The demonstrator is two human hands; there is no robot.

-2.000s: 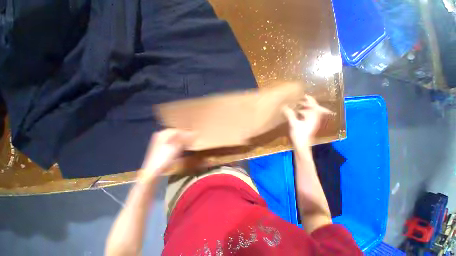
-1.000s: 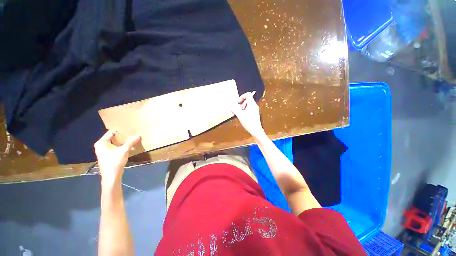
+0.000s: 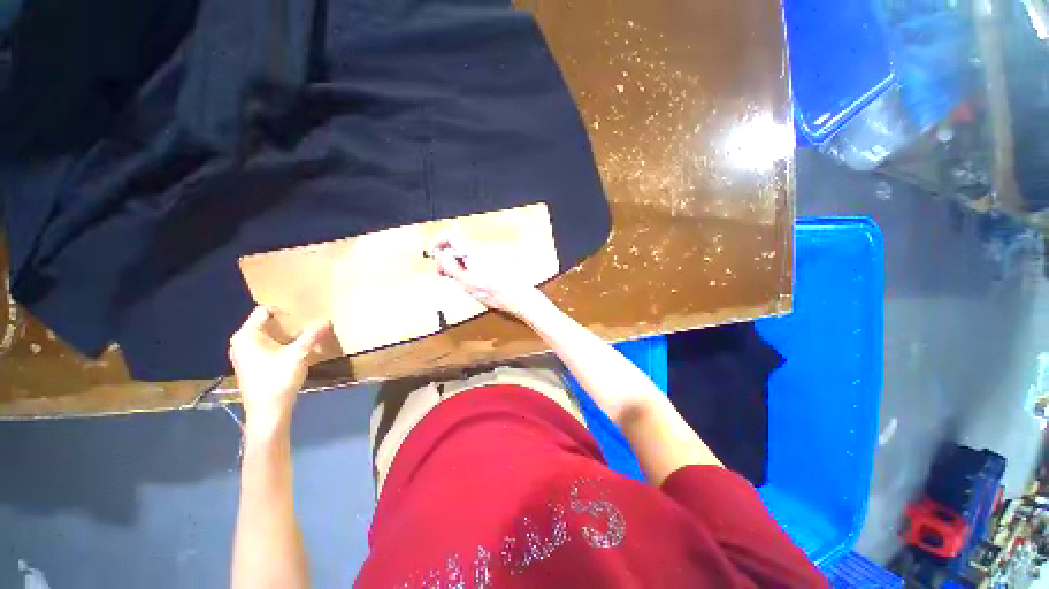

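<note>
A dark unfinished jacket (image 3: 380,150) lies spread on the wooden table. The tan card template (image 3: 374,276) lies flat on it along the hem edge near me, its notch facing me. My left hand (image 3: 274,351) is at the template's lower left corner, thumb and finger on the card, pressing or pinching it. My right hand (image 3: 466,276) is over the card's middle right, fingertips together at its small hole. It seems to hold a small marking tool, which is too small to make out clearly.
The glossy brown table (image 3: 679,173) has pale specks and ends at my waist and on the right. A large blue bin (image 3: 831,368) with dark cloth stands beside its right corner. Another blue bin (image 3: 845,63) is at the far right. A pale thread hangs at the near edge.
The template was lifted and blurred in both hands, then laid on the jacket hem. My right hand has since moved left from the card's right end to its hole. My left hand stays at the lower left corner.
</note>
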